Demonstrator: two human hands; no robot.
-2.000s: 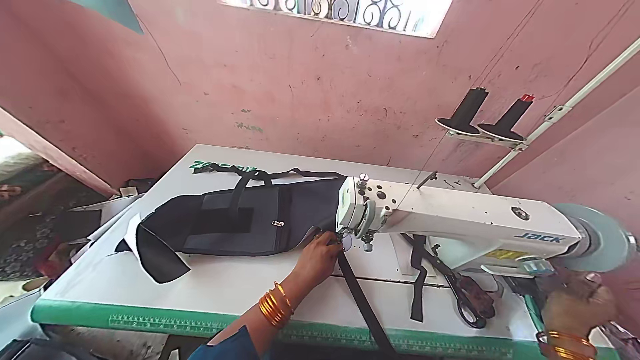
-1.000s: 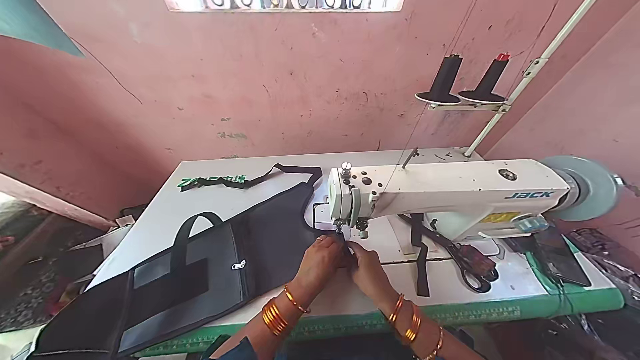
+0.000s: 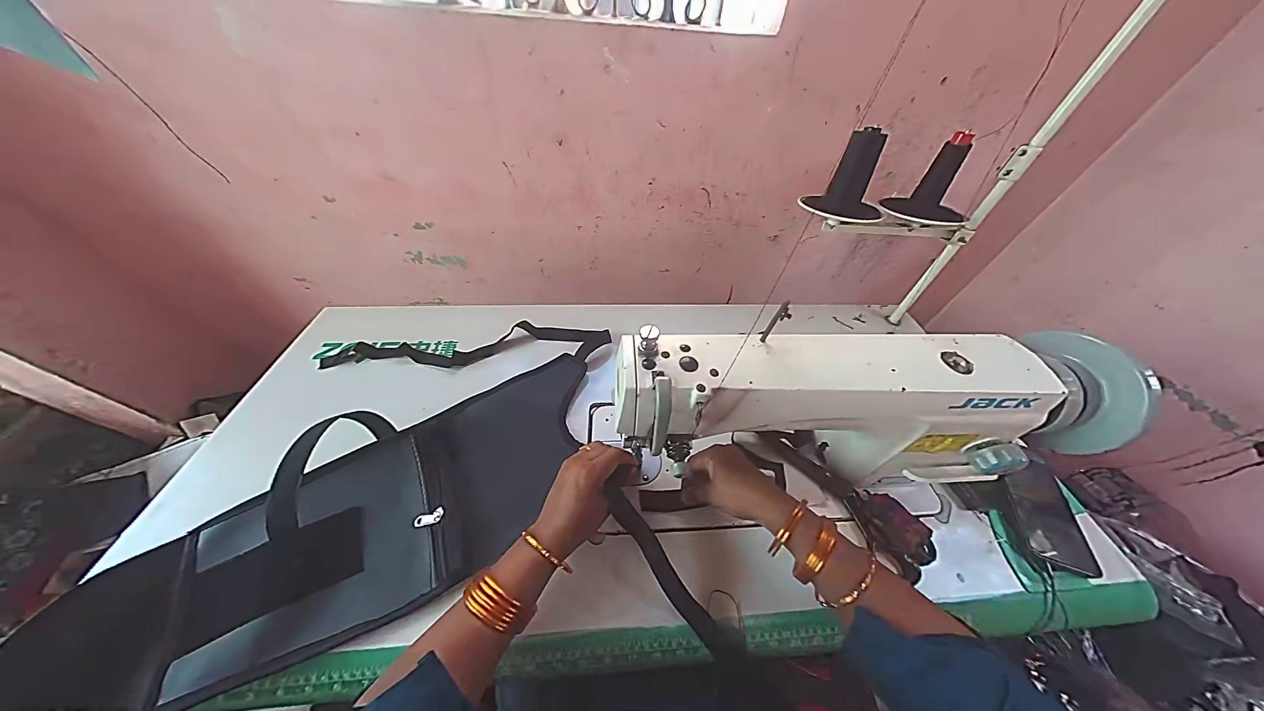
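A white Jack sewing machine (image 3: 849,380) stands on the table. My left hand (image 3: 585,494) is just left of its needle area, its fingers closed on a black fabric strap (image 3: 657,563) that hangs down over the table's front edge. Right of the presser foot, my right hand (image 3: 731,481) reaches in under the machine head; its fingertips are partly hidden, and whether they grip anything is unclear. A dark fabric piece (image 3: 494,454) with a zipper and a black loop handle (image 3: 286,484) lies left of the needle, its upper corner near the machine head.
A narrow black strap (image 3: 464,354) lies at the back of the white table (image 3: 346,326). Two dark thread cones (image 3: 857,173) stand on a rack behind the machine. Scissors (image 3: 889,523) lie under the arm, and a dark phone-like slab (image 3: 1052,518) rests at the right.
My right hand, at the handwheel side two seconds ago, came beside the left at the needle, then moved slightly right of it. The dark fabric piece has swung toward the table's front left.
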